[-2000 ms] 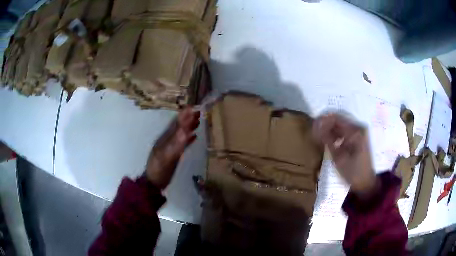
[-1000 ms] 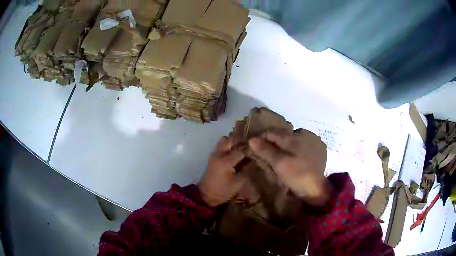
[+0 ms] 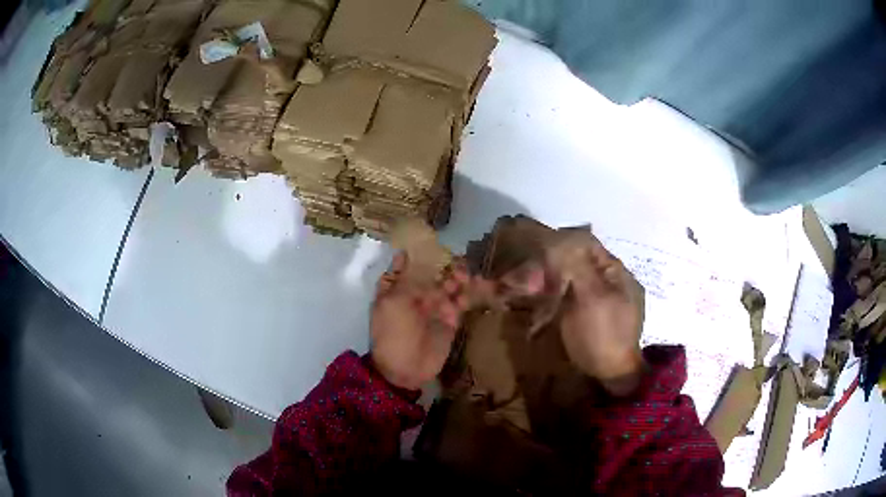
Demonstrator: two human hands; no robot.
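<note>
A bundle of tan-brown cut pieces [image 3: 495,364] lies on the white table in front of me, its lower part in shadow. My left hand [image 3: 416,315] is over its left edge, palm partly up, with a blurred tan strip [image 3: 420,248] between its fingers. My right hand [image 3: 595,311] is over the bundle's right side, fingers bent around the other part of the strip, which is blurred. The strip passes between both hands above the bundle.
More bundles [image 3: 379,126] stand at the upper left, with white labels [image 3: 236,44]. A handwritten sheet [image 3: 680,291] lies to the right. Beyond it are narrow tan pieces [image 3: 774,427], a red tool [image 3: 831,415] and a scrap pile [image 3: 868,291]. A blue curtain [image 3: 680,58] hangs behind.
Since one second ago my hands have moved apart from close together on the bundle, and the tan strip now shows between them. Earlier still, they were wider apart at the bundle's sides.
</note>
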